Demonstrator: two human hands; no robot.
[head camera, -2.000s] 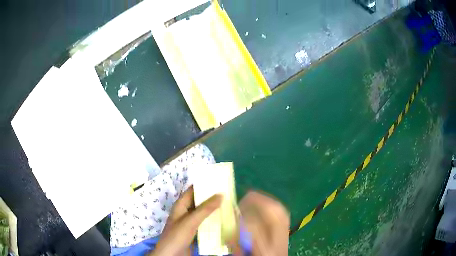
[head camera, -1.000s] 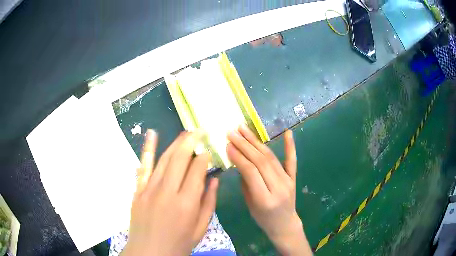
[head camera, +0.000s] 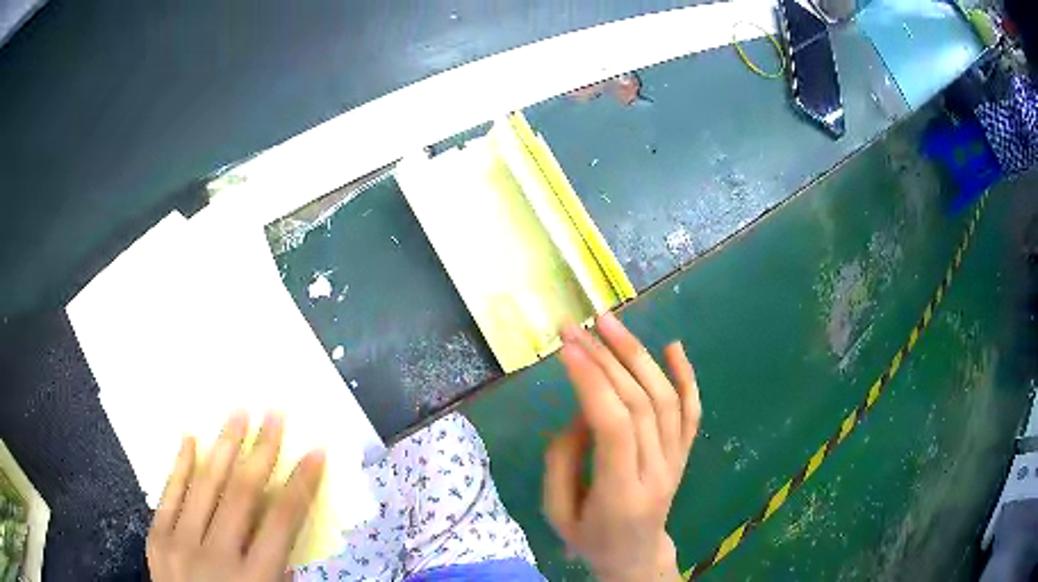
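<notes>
The folded pieces stack (head camera: 501, 244), pale yellow with brighter raised folds along its right side, lies on the dark green bench. My right hand (head camera: 626, 443) is at the stack's near end, fingers spread, with fingertips at its edge; no piece shows in it. The unfolded sheet stack (head camera: 216, 341) looks white from glare and hangs over the bench edge at left. My left hand (head camera: 233, 500) lies over its near end with fingers spread. A pale yellow patch shows beside and under its fingers; whether it grips a sheet is unclear.
A black smartphone (head camera: 813, 68), a thin yellow ring (head camera: 760, 51) and a light-blue sheet (head camera: 924, 46) lie at the bench's far right. A yellow-green bundle (head camera: 17, 523) is at far left. A blue object (head camera: 962, 159) stands beyond the bench edge. My patterned lap (head camera: 438, 500) is below.
My left hand has moved from the folded stack left to the white sheets. My right hand has shifted slightly right and down. The piece held over my lap earlier no longer shows there.
</notes>
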